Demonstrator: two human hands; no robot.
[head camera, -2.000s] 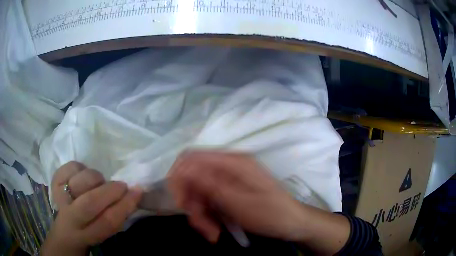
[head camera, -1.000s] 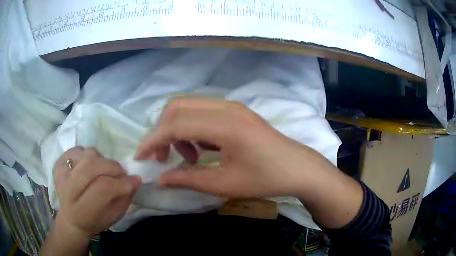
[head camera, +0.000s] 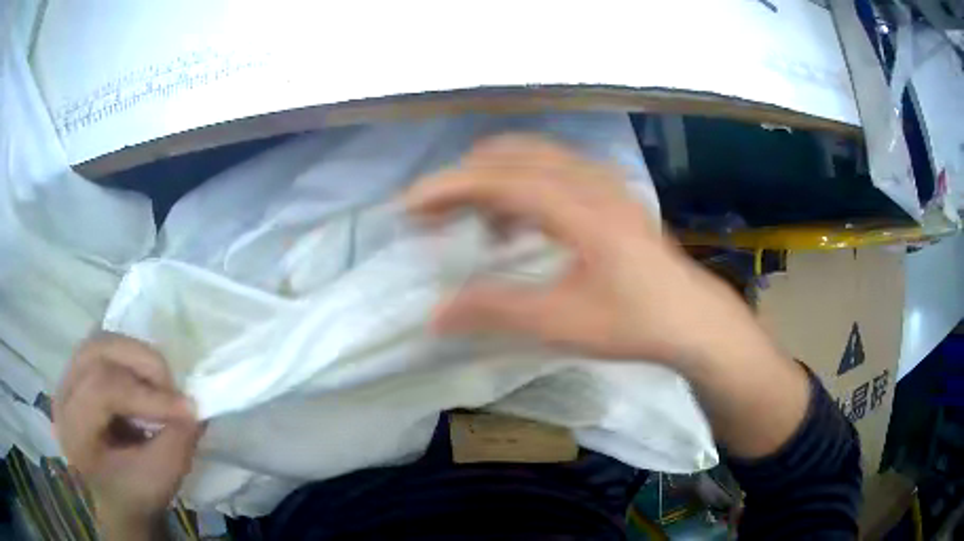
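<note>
White cloth (head camera: 317, 338) lies heaped over my dark-clothed lap, below the table edge. My left hand (head camera: 132, 423) is at the lower left and pinches an edge of the cloth between thumb and fingers, pulling it into a taut fold. My right hand (head camera: 529, 248) is raised over the middle of the cloth, blurred by motion, with thumb and fingers apart. Whether it holds a small tool or thread cannot be told.
The white table (head camera: 423, 53) with a ruler scale and brown edge crosses the top. More white cloth (head camera: 63, 222) hangs at left. At right are a yellow bar (head camera: 803, 235) and a cardboard box (head camera: 819, 328) with black lettering. A small brown piece (head camera: 513, 439) is at my lap.
My right hand has moved up and right, away from my left hand. My left hand has shifted left and down with the cloth edge. The cloth is spread differently, its corner now at lower right.
</note>
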